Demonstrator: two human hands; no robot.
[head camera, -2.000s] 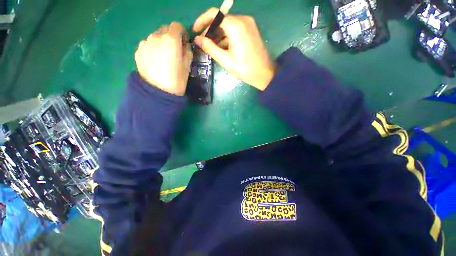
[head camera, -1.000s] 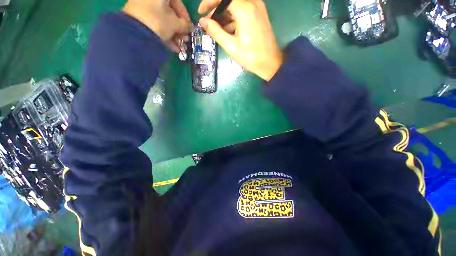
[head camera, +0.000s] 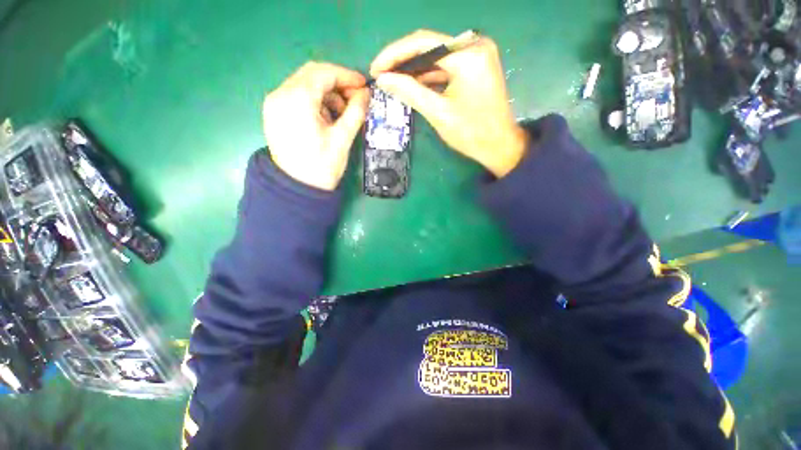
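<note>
An open phone unit (head camera: 387, 141) lies upright in the picture on the green bench, its silvery-blue board facing up and a dark round part near its lower end. My left hand (head camera: 314, 123) is at the unit's upper left, thumb and forefinger pinched at its top edge; what they pinch is too small to tell. My right hand (head camera: 452, 101) is at the unit's upper right, holding a dark stick tool (head camera: 430, 58) with a pale end that points up and right. The fingertips of both hands meet at the unit's top and hide that end.
A clear tray (head camera: 132, 290) with dark units in its pockets is at the left, a dark unit (head camera: 112, 193) beside it. Another open unit (head camera: 651, 92) lies at upper right, with a pale strip (head camera: 591, 81) near it and a heap of parts (head camera: 746, 123) beyond.
My left hand has come back from the upper left to the unit's top, fingers now pinched there. The unit and both hands sit lower in view; more of the tray and right heap shows.
</note>
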